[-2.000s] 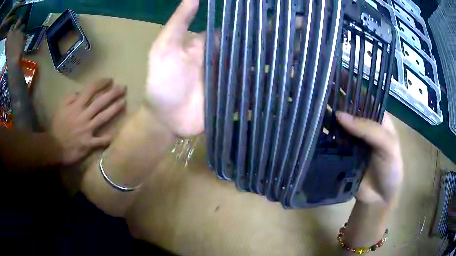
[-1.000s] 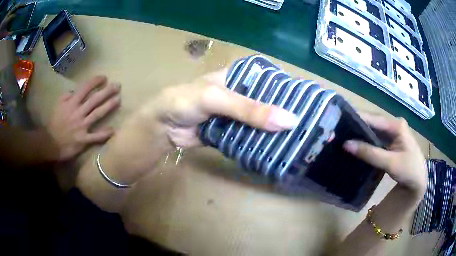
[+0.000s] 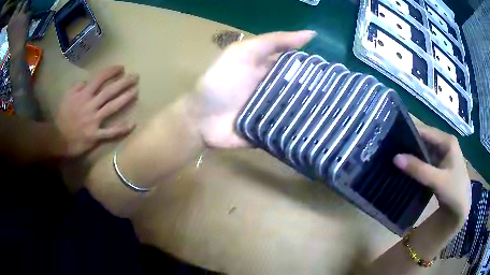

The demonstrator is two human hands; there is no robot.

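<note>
A fanned stack of dark phone middle frames with silver edges [image 3: 317,118] is held tilted above the brown table. My left hand [image 3: 231,91], with a silver bangle on the wrist, has its palm against the stack's left end; its thumb is lifted clear and its other fingers are mostly hidden by the stack. My right hand [image 3: 440,166], with a beaded bracelet, holds the right end, its thumb over the nearest frame's dark window and its other fingers around the far edge.
A blister tray with loaded pockets [image 3: 397,56] lies at the upper right, beside stacked blister trays [image 3: 481,59]. Striped frame stacks [image 3: 473,220] are at the right edge. A box-like frame stack [image 3: 78,29], an orange parts tray [image 3: 33,56] and another person's hand [image 3: 96,110] are at the left.
My left thumb has lifted off the frames and the palm has turned open against the stack. The frames have fanned wider, and my right hand has moved slightly right and down.
</note>
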